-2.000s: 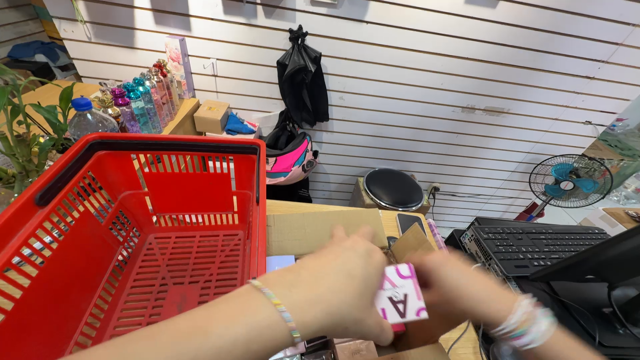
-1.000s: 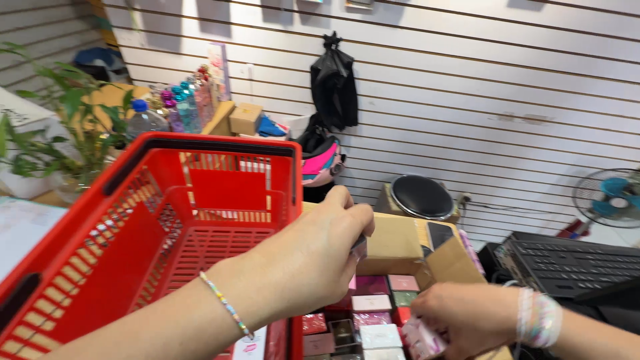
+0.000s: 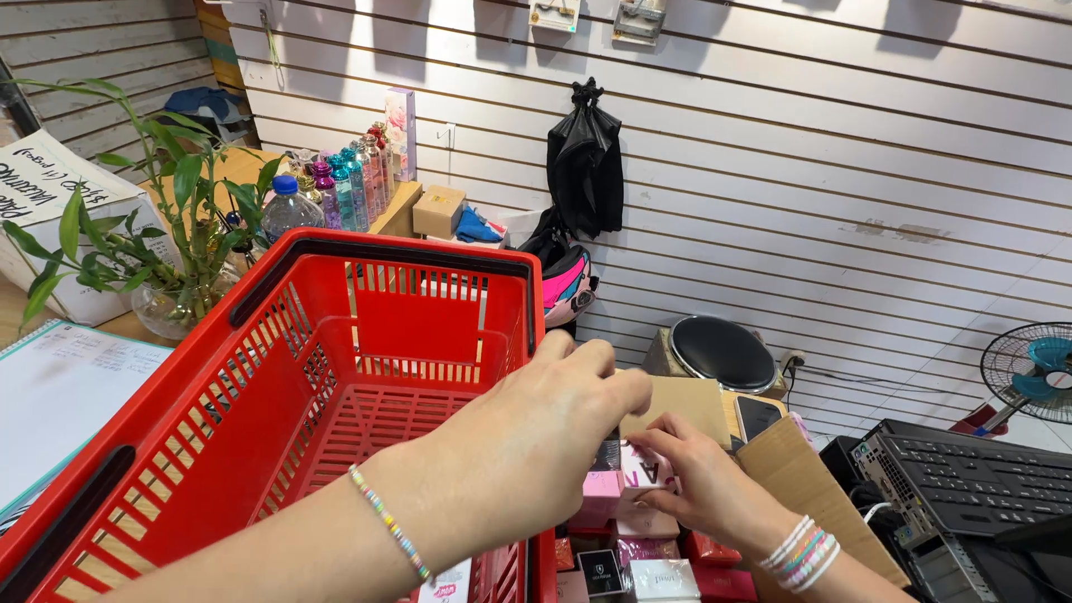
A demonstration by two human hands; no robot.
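My right hand [image 3: 699, 477] grips a small white box with pink and dark lettering [image 3: 643, 466] at the back of an open cardboard box [image 3: 808, 494]. Small packaged boxes, among them a pink one [image 3: 600, 494], a black one [image 3: 600, 572] and a silvery white one [image 3: 662, 579], fill that cardboard box. Over its left edge hovers my left hand [image 3: 536, 419], fingers curled; whether it holds anything is hidden. To the left stands a red plastic shopping basket [image 3: 419, 314], its slotted floor bare where it shows. A white packet with pink print [image 3: 446, 584] lies low, partly behind my left forearm.
A potted bamboo plant [image 3: 188, 193], a blue-capped plastic bottle [image 3: 289, 209] and a spiral notebook [image 3: 71, 385] stand or lie left of the basket. Behind are colourful bottles [image 3: 352, 188] and a round black stool [image 3: 723, 352]. At right are a keyboard [image 3: 988, 477] and a fan [image 3: 1038, 373].
The white lettered box, in my hands two seconds ago, is now in my right hand at the back of the cardboard box. My left hand has stayed above the cardboard box's left side.
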